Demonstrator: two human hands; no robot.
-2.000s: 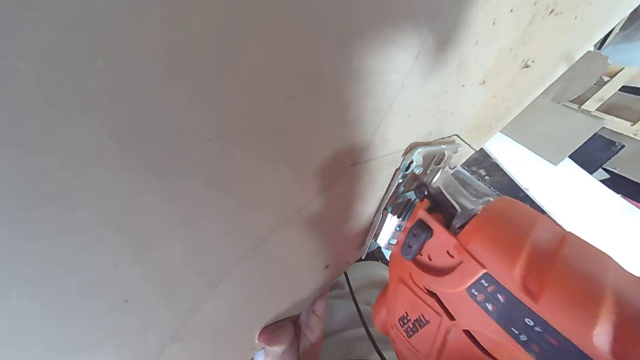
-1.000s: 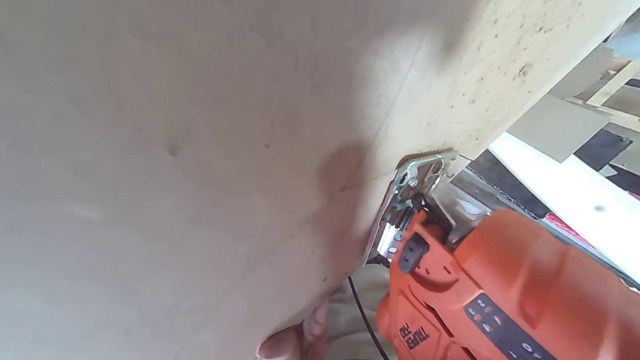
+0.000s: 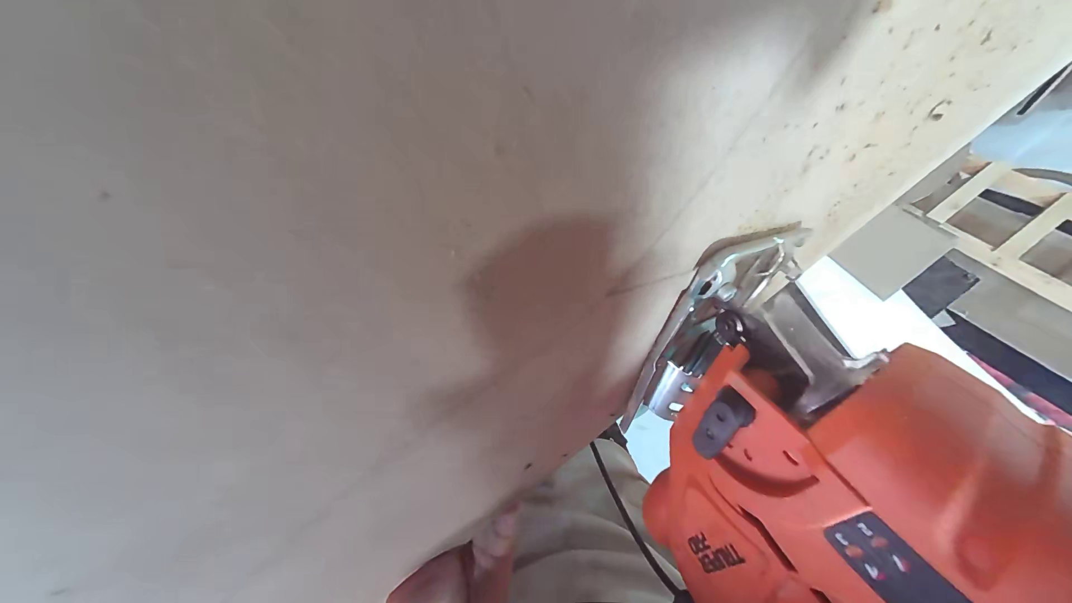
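Observation:
An orange and black Truper jigsaw [image 3: 754, 494] lies tilted at the lower right, its metal base plate [image 3: 670, 335] against the edge area of a large pale wooden board [image 3: 335, 251]. Thin marked lines run over the board near the base plate, partly in shadow. The saw's blade cannot be made out. My left hand [image 3: 481, 561] shows only in part at the bottom, its fingers at the board's near edge, left of the jigsaw. My right hand is out of view, and the rear of the jigsaw is cut off by the frame.
A black cord [image 3: 624, 502] hangs beside the jigsaw, in front of beige cloth [image 3: 578, 528]. Beyond the board's right edge, lower down, are a wooden frame with slats [image 3: 1017, 239], a grey panel [image 3: 892, 251], dark pieces and a bright white surface [image 3: 846, 306].

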